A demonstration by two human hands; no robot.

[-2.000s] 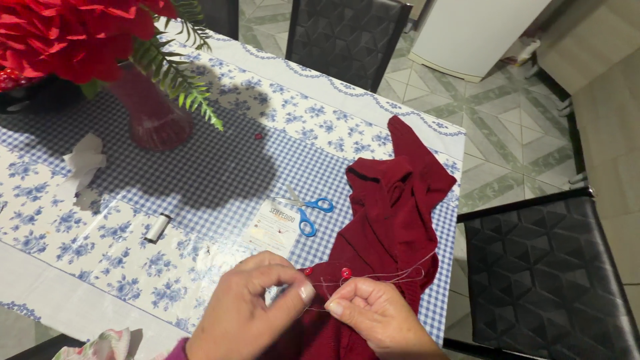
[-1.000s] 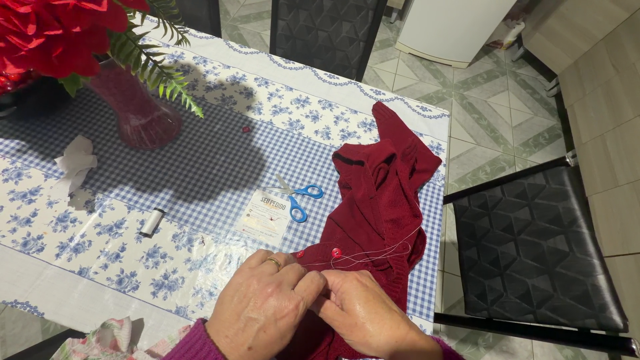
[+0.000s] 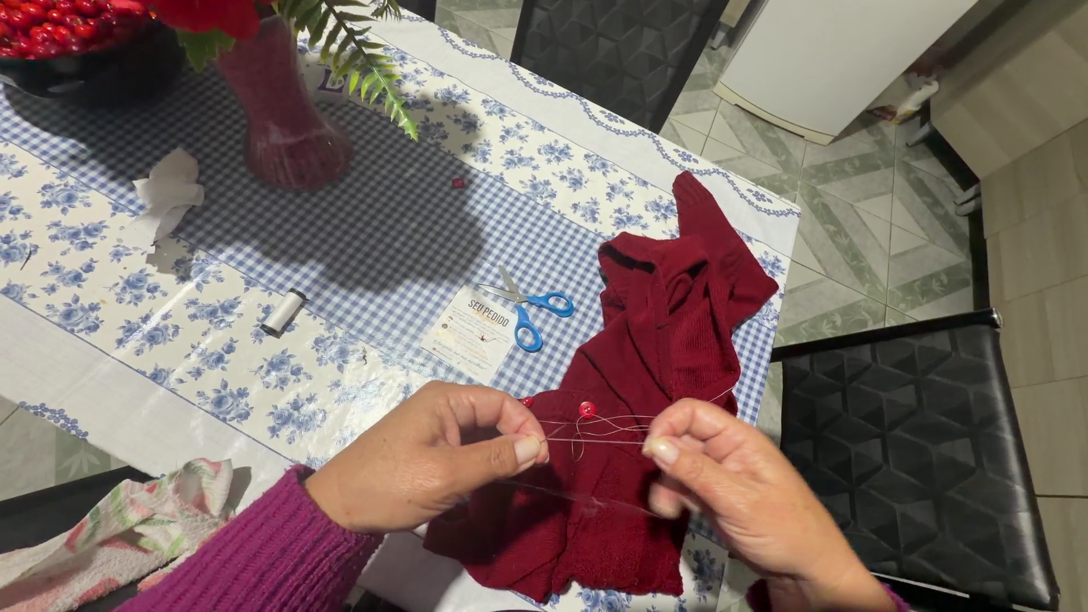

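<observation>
A dark red knitted garment (image 3: 629, 365) lies over the table's right end, with a red button (image 3: 587, 410) on it and a second one partly behind my left fingers. Thin pale thread (image 3: 595, 441) is stretched between my hands above the garment. My left hand (image 3: 442, 450) pinches it between thumb and forefinger; my right hand (image 3: 731, 476) pinches the other end the same way. Loose loops of thread lie around the button. I cannot make out a needle. Blue-handled scissors (image 3: 527, 310), blades apart, rest partly on a printed card (image 3: 469, 333). A spool of pale thread (image 3: 284, 312) lies farther left.
The patterned tablecloth (image 3: 204, 357) also bears a pink glass vase (image 3: 293, 119) with flowers, a dark bowl (image 3: 93, 64) of red beads or berries, crumpled white paper (image 3: 170, 191) and a small red piece (image 3: 459, 183). Black chairs (image 3: 909, 450) stand around; a cloth (image 3: 119, 535) hangs at lower left.
My hands were close together at the garment one second ago; now they are apart with thread drawn between them, and both buttons show to differing degrees.
</observation>
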